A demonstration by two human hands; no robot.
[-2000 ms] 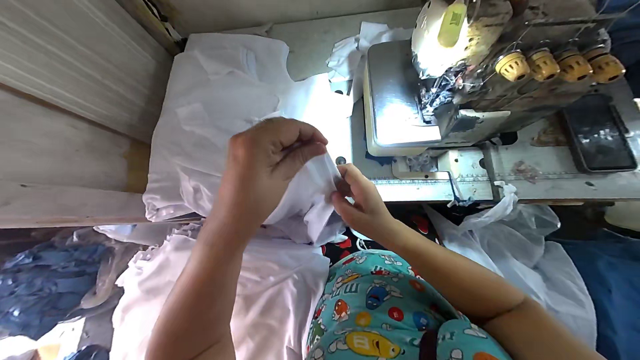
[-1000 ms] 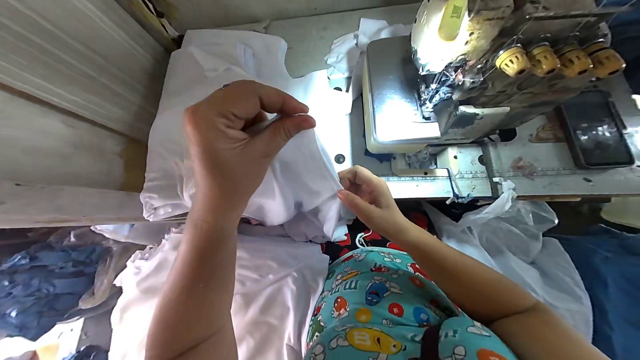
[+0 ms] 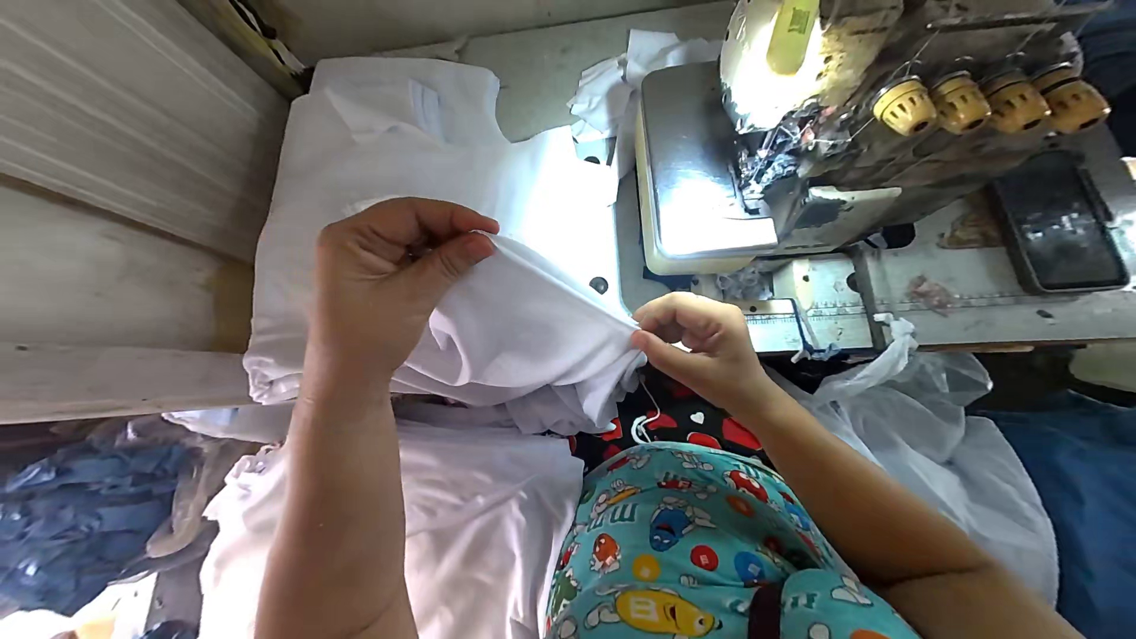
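A piece of white fabric [image 3: 532,324] is stretched between my two hands, its upper edge running down to the right. My left hand [image 3: 399,275] pinches one end of that edge between thumb and fingertips. The other end is pinched by my right hand [image 3: 697,342], near the table's front edge. The fabric hangs in folds over that edge. Behind it, more white cut cloth [image 3: 382,160] lies flat on the table. To the right stands an overlock sewing machine [image 3: 710,177] with its lamp lit.
White scraps [image 3: 612,89] lie behind the machine. Yellow thread tension knobs [image 3: 905,106] and a dark phone-like device [image 3: 1058,222] are at the right. White cloth [image 3: 479,532] lies below the table edge, a translucent plastic bag [image 3: 941,426] hangs right, and blue cloth [image 3: 89,506] lies lower left.
My left hand has moved left from near my right hand, and the fabric edge between them is drawn out longer. Both hands keep hold of the fabric.
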